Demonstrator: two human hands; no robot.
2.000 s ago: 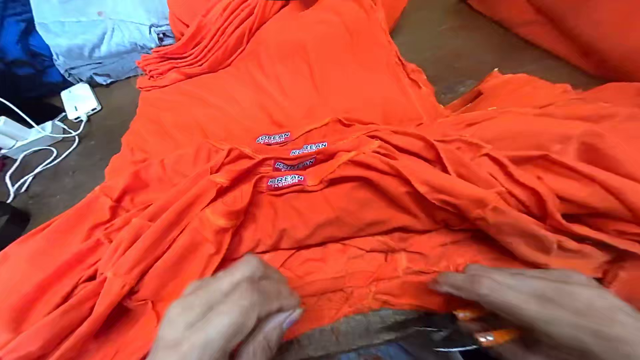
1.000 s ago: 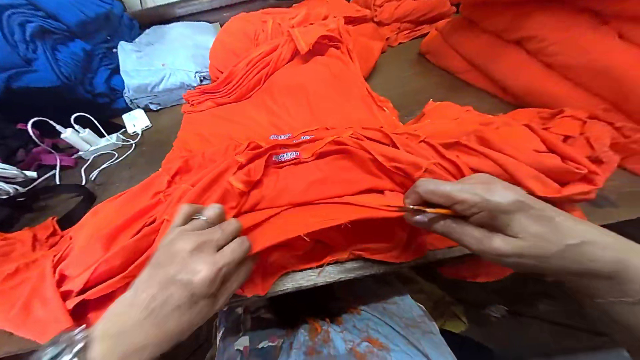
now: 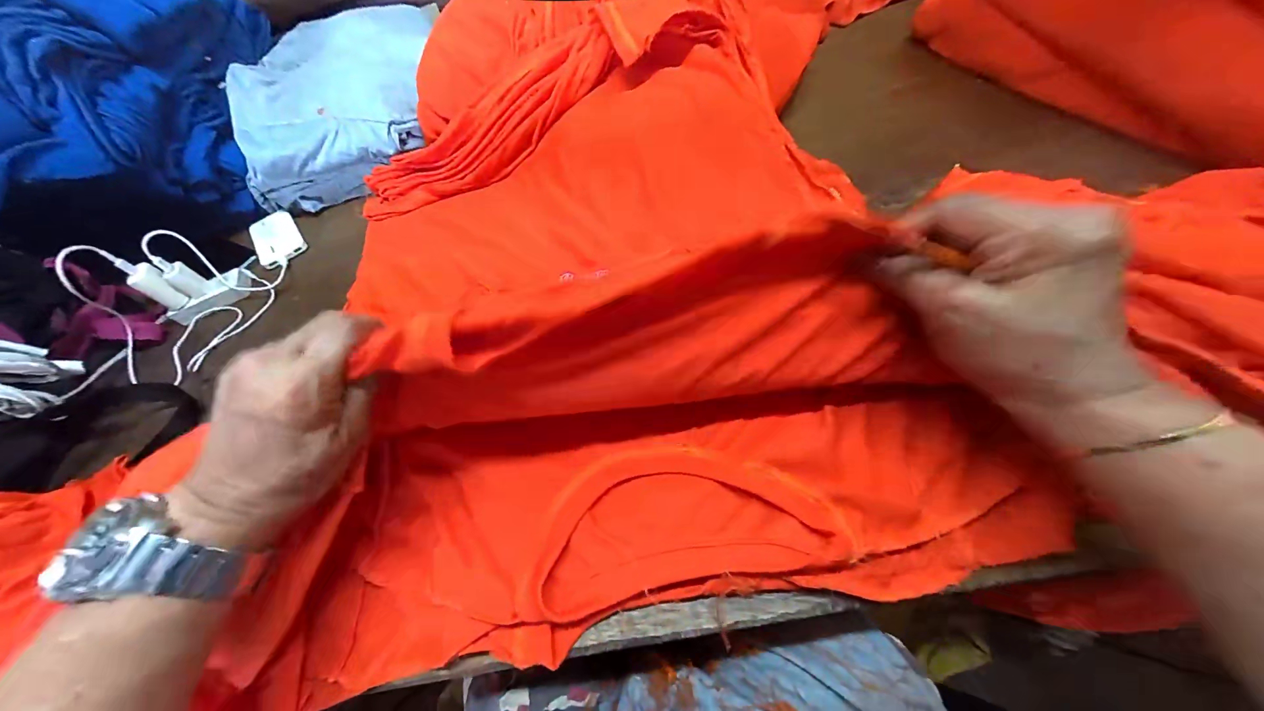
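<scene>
My left hand (image 3: 291,420), with a metal watch at the wrist, grips the left part of an orange knit garment (image 3: 632,365). My right hand (image 3: 1017,296), somewhat blurred, pinches the same fabric at the right and also holds a small orange tool (image 3: 943,255), whose kind I cannot tell. Between both hands the cloth is stretched and lifted off the pile. Below it, near the table's front edge, lies another orange garment with a rounded neckline (image 3: 691,459). Its lower edge is raw, with loose threads.
More orange fabric (image 3: 1096,69) lies at the back right and beyond my hands. A folded light blue garment (image 3: 331,104) and blue cloth (image 3: 109,109) are at the back left. White chargers and cables (image 3: 193,286) rest on the brown table (image 3: 978,118). Below its edge hangs stained pale cloth (image 3: 770,671).
Both hands have moved up and apart, lifting the top orange layer. The garment with the rounded neckline now shows beneath. The neck labels seen earlier are mostly covered.
</scene>
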